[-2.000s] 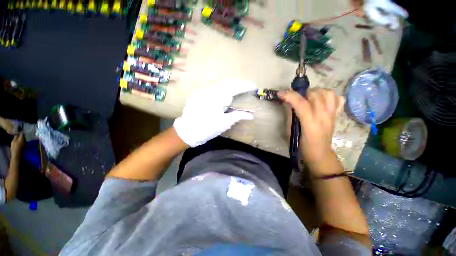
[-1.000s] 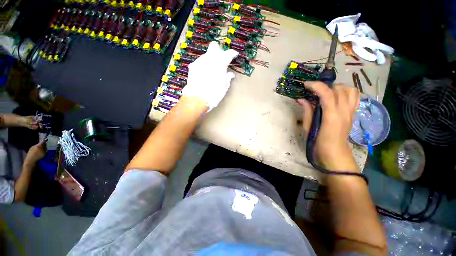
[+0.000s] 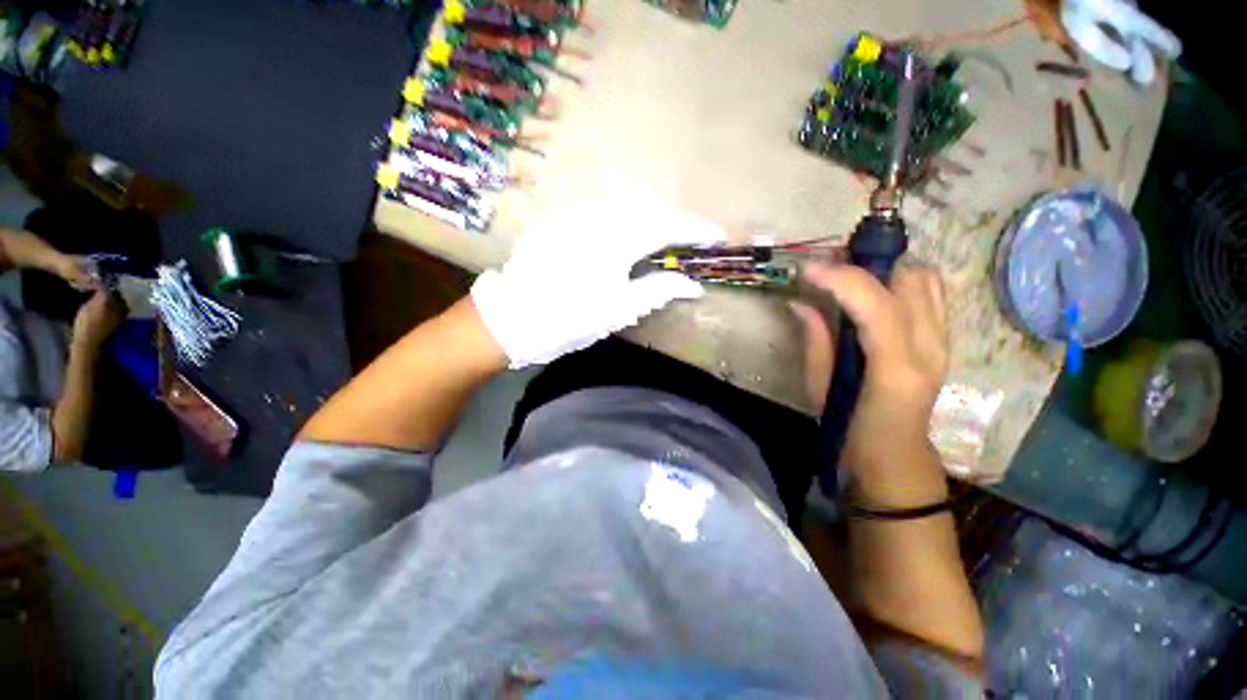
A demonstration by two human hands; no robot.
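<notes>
My left hand (image 3: 581,280), in a white glove, holds a narrow circuit board (image 3: 725,265) by its left end, near the cream board's front edge. Thin red wires trail from the board's right end toward my right hand. My bare right hand (image 3: 882,335) holds a soldering iron (image 3: 879,246) by its black handle, with the metal barrel pointing away from me. The iron's barrel passes over a small stack of green circuit boards (image 3: 851,123). The right fingertips are close to the held board's right end; I cannot tell if they touch it.
A column of boards with yellow ends (image 3: 472,103) lies left on the cream board (image 3: 684,110). A round dish (image 3: 1074,267), yellowish pot (image 3: 1160,399), brown sticks (image 3: 1065,134) and white cloth (image 3: 1121,34) are right. A solder spool (image 3: 233,260) and another person's hands (image 3: 96,294) are left.
My left hand has come back from the board column toward the front edge, now with a board in it. My right hand and the iron have moved from the stack toward that board.
</notes>
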